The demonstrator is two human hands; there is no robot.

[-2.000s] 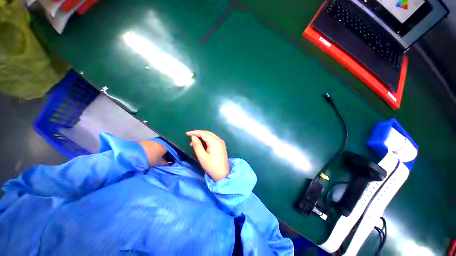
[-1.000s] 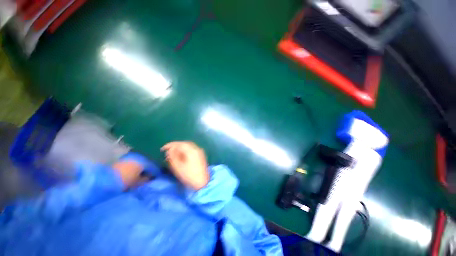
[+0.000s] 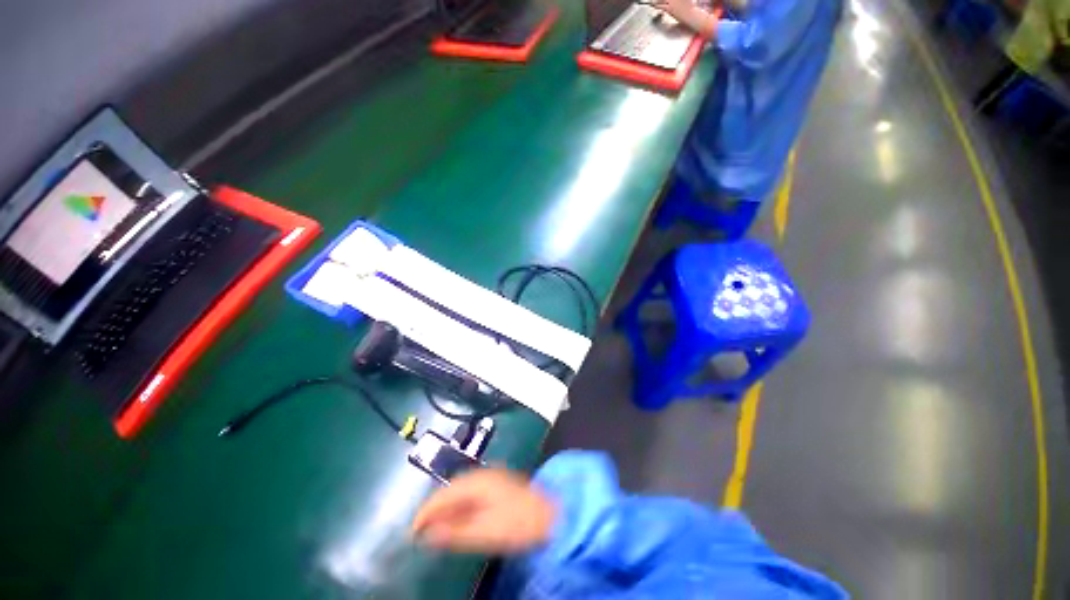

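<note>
My right hand [image 3: 487, 512], bare and blurred, is at the bottom centre over the bench edge, just below the small black adapter [image 3: 444, 455]. I cannot tell whether its fingers touch the adapter. My left hand is out of the picture. A black cable [image 3: 307, 383] with a yellow tag runs from the adapter to the left. A black handheld scanner [image 3: 405, 360] lies beside two long white label strips [image 3: 469, 334], whose upper ends lie in a small blue box [image 3: 323, 281]. The open laptop [image 3: 158, 281] lies on a red tray [image 3: 223, 316] at the left, its screen lit.
Green bench mat [image 3: 422, 164] runs away to the upper right. Two more laptops on red trays [image 3: 640, 70] are at the far end, where a person in blue [image 3: 763, 94] works. A blue stool [image 3: 733, 311] stands in the aisle near a yellow floor line [image 3: 745, 445].
The view has swung right, bringing the aisle, stool and other person into view. My left hand has left the picture. My right hand is now close to the adapter.
</note>
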